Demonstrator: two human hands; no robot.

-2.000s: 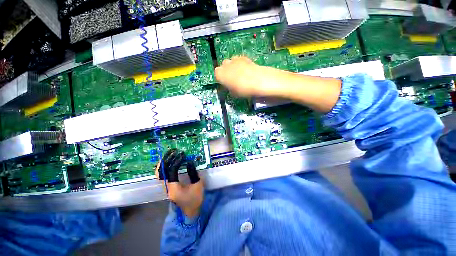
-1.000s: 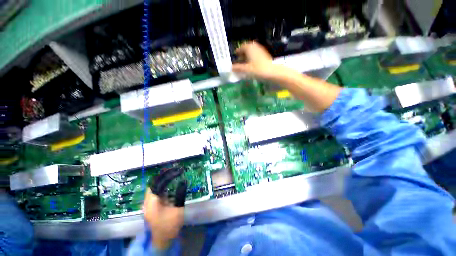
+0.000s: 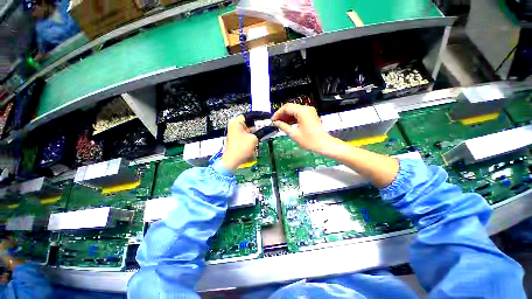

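My left hand (image 3: 242,139), with black finger cots, is raised over the far edge of the green circuit boards (image 3: 326,213). My bare right hand (image 3: 298,124) meets it there, thumb and forefinger pinched together at the left fingertips. Something tiny and pale seems to be between the fingertips, too small to name. Whether the left fingers hold dark parts cannot be told from the black cots. The boards lie side by side with long white-silver heatsinks (image 3: 333,180) and tall finned heatsinks (image 3: 367,124) over yellow strips.
Black component bins (image 3: 349,96) stand behind the boards under a green-topped shelf (image 3: 146,69). A perforated white strip (image 3: 260,79) hangs from the shelf. A cardboard box (image 3: 233,29) sits on top. The metal rail (image 3: 350,252) runs nearest me. Another person's hand (image 3: 8,252) is at far left.
The view has tilted up to show the shelf. My left hand has risen from the near side of the boards to the far side. My right hand has come together with it.
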